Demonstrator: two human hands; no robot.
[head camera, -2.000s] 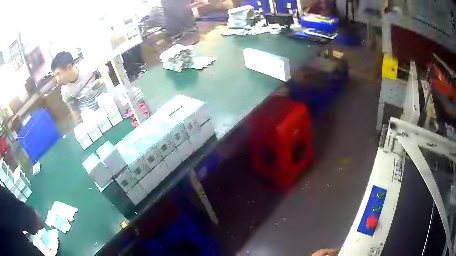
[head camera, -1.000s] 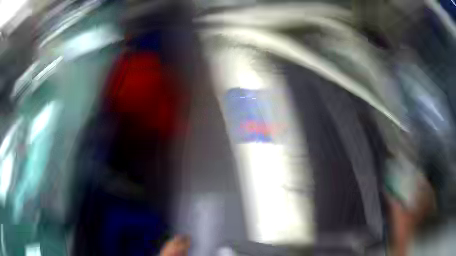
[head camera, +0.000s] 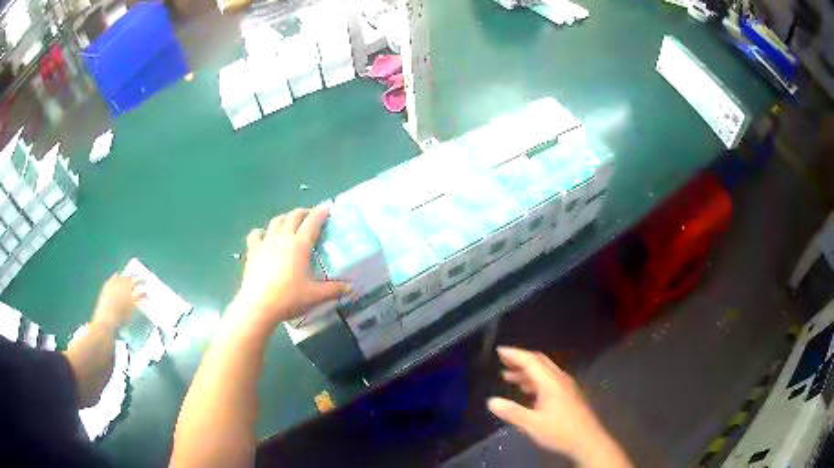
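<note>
White and teal cartons (head camera: 439, 219) stand stacked in rows along the near edge of the green table. My left hand (head camera: 288, 270) is at the left end of the stack, around an upper carton (head camera: 352, 242), with its fingers on the far side and its thumb on the near side. The carton still touches the row. Part of it is hidden by my hand. My right hand (head camera: 549, 402) is apart from the stack, over the aisle, with its fingers spread and nothing in it.
Another person's hand (head camera: 114, 302) touches flat cartons at lower left. More cartons stand by a white post (head camera: 417, 82) and at far left. A long white box (head camera: 702, 91) lies at upper right. A red stool (head camera: 672, 251) stands beside the table, the machine frame (head camera: 786, 402) at lower right.
The view has swung from the machine back to the table. My left hand is now on the end carton, and my right hand is over the aisle, empty.
</note>
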